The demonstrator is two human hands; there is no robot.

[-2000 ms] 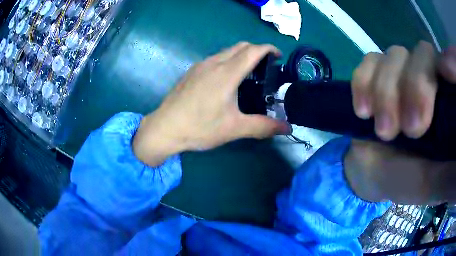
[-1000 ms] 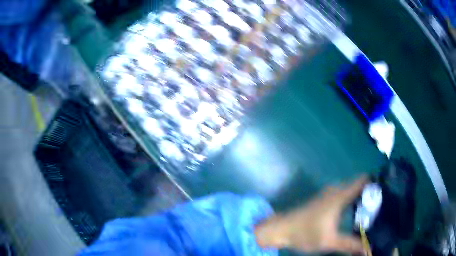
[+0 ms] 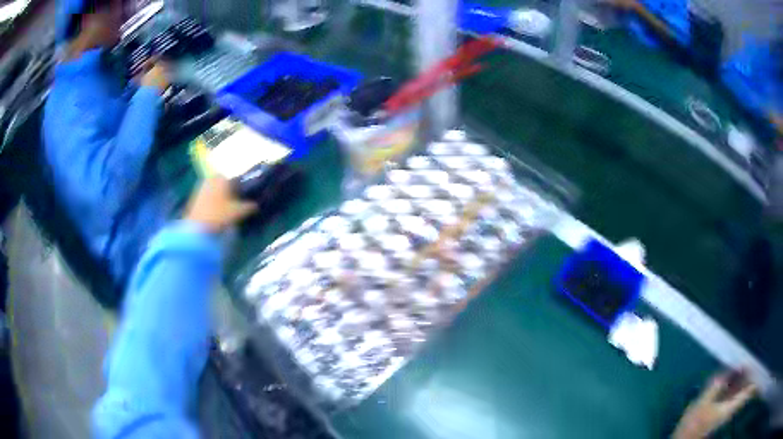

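Note:
My left hand [image 3: 219, 206], in a blue sleeve, is stretched out to the far left, past the tray of motors. Its fingers are at a dark block [image 3: 268, 190] beside a white and yellow flat piece [image 3: 240, 153]. Blur hides whether it grips the block. My right hand [image 3: 711, 410] is small and cut off at the lower right edge; a dark spot shows at its fingertips, too blurred to name. The blister tray of motors [image 3: 378, 266], with white round tops, lies between my hands.
A small blue bin [image 3: 601, 283] and crumpled tissue [image 3: 635, 339] sit near the pale rail [image 3: 695, 317]. A larger blue bin [image 3: 292, 96] and a tub [image 3: 382, 147] with red-handled tools [image 3: 442, 75] stand beyond the tray. Another person in blue [image 3: 107, 163] is at the left.
The view has swung left. My left hand has left the black work at the lower right and reached out to the far left. The lens unit and screwdriver no longer show.

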